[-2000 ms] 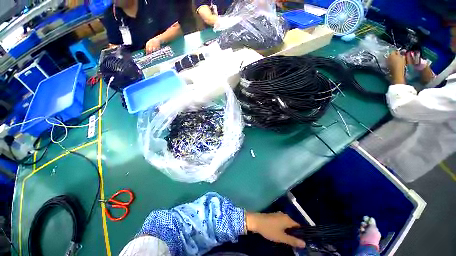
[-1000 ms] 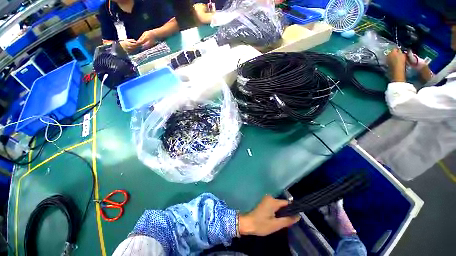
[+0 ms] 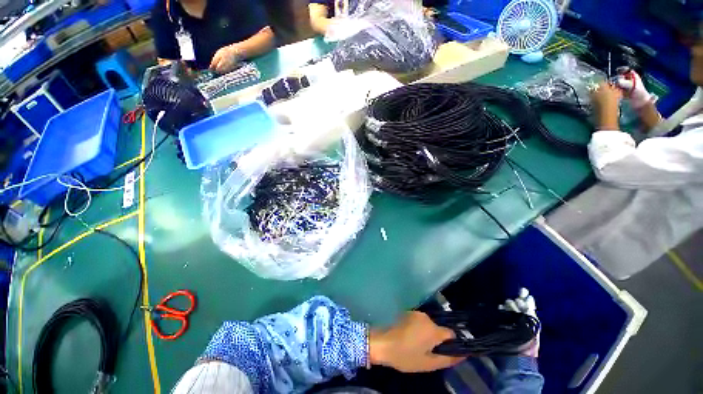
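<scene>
A bundle of black cable (image 3: 489, 329) is held over the dark-blue crate (image 3: 578, 288) at the lower right. My left hand (image 3: 412, 342), bare, is closed around the bundle's left end. My right hand (image 3: 526, 319), in a white-pinkish glove, is at the bundle's right end with its fingers around it; part of it is hidden behind the cable. The sleeve of my left arm lies across the bench's front edge.
An open clear bag of small parts (image 3: 297, 204) and heaped black cable coils (image 3: 439, 138) lie on the green bench. Orange-red scissors (image 3: 173, 314) and a cable coil (image 3: 73, 346) are at left. A person in white sleeves (image 3: 640, 158) works at right; others sit across.
The bundle was tilted up to the right in my left hand with my right hand below it. It is now lower and more level, and my right hand has come up onto its right end.
</scene>
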